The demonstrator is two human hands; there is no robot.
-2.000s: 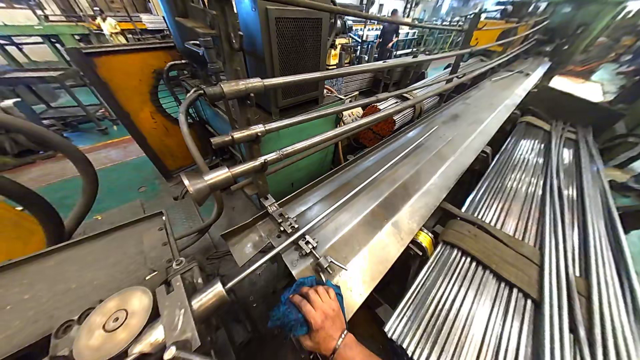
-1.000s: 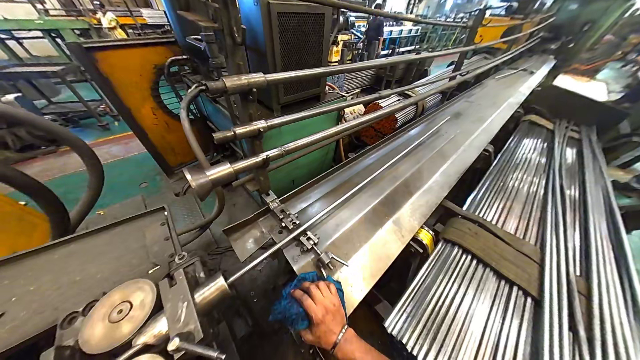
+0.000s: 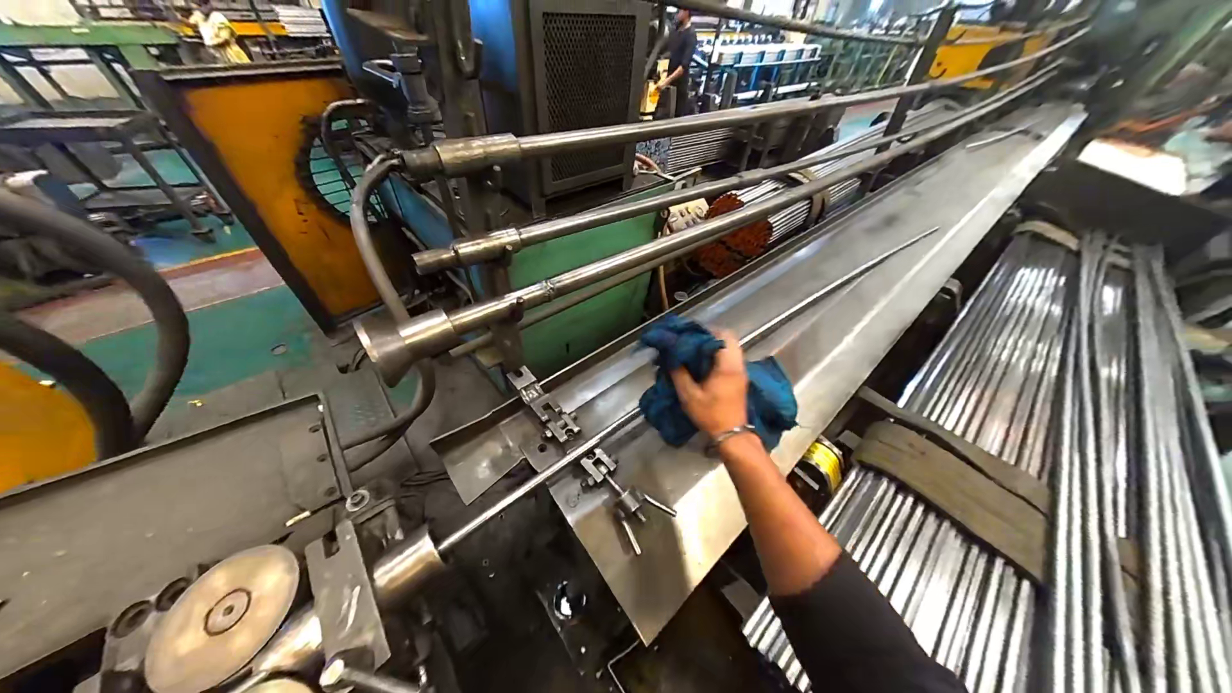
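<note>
My right hand (image 3: 714,390) grips a crumpled blue cloth (image 3: 770,395) over the long sheet-metal trough (image 3: 866,313). Under the cloth passes a thin metal rod (image 3: 837,281), which lies along the trough; whether the cloth wraps the rod is hidden. At its near end the rod enters a round metal sleeve (image 3: 409,566) beside a grooved metal roller (image 3: 223,616). Small metal clamp blocks (image 3: 599,467) stand close to the rod at the trough's near end. My left hand is out of view.
Bundled metal rods (image 3: 972,539), bound with a brown strap (image 3: 953,491), lie to the right. Steel pipes (image 3: 597,274) run above the trough's left side. Thick black hoses (image 3: 159,327) curve at the far left. A person (image 3: 680,63) stands in the background, with another farther left.
My right hand, with the blue cloth, has moved from the trough's near edge by the clamp blocks forward along the trough onto the rod.
</note>
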